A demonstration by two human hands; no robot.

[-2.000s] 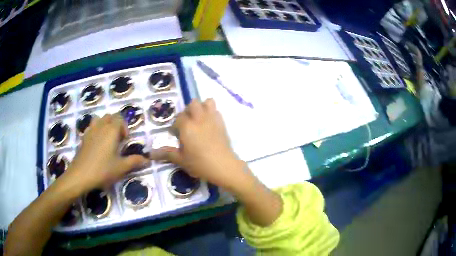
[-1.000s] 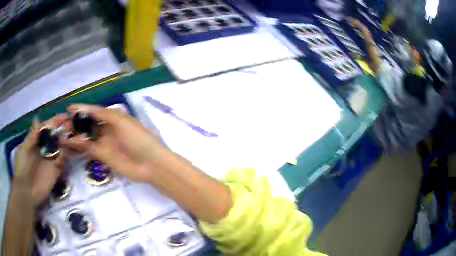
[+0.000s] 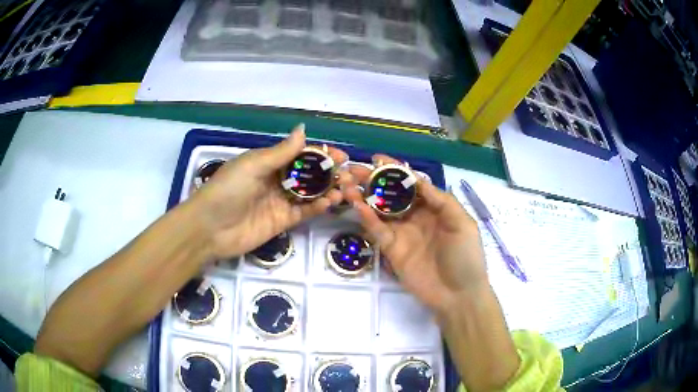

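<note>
My left hand [image 3: 256, 195] holds a round smartwatch head [image 3: 309, 174], its black face up and showing small coloured dots. My right hand [image 3: 428, 237] holds a second watch head [image 3: 392, 191] beside it, with similar lit dots. Both faces carry small white film tabs. The hands are close together above the upper part of the compartment tray [image 3: 350, 325], which has a dark blue border. A watch head in the tray [image 3: 350, 253] shows blue-violet dots; others there look dark. Two compartments in the third visible row are empty. My hands hide part of the tray's upper rows.
A white charger [image 3: 55, 223] with a cable lies left of the tray. A purple pen [image 3: 494, 230] lies on a printed sheet [image 3: 566, 260] at the right. A grey translucent tray [image 3: 314, 34] lies beyond. A yellow post [image 3: 524, 69] stands at the upper right.
The view has swung left, bringing the charger into sight. Two seconds ago my hands were down in the tray; both watch heads are now raised, their faces showing coloured dots.
</note>
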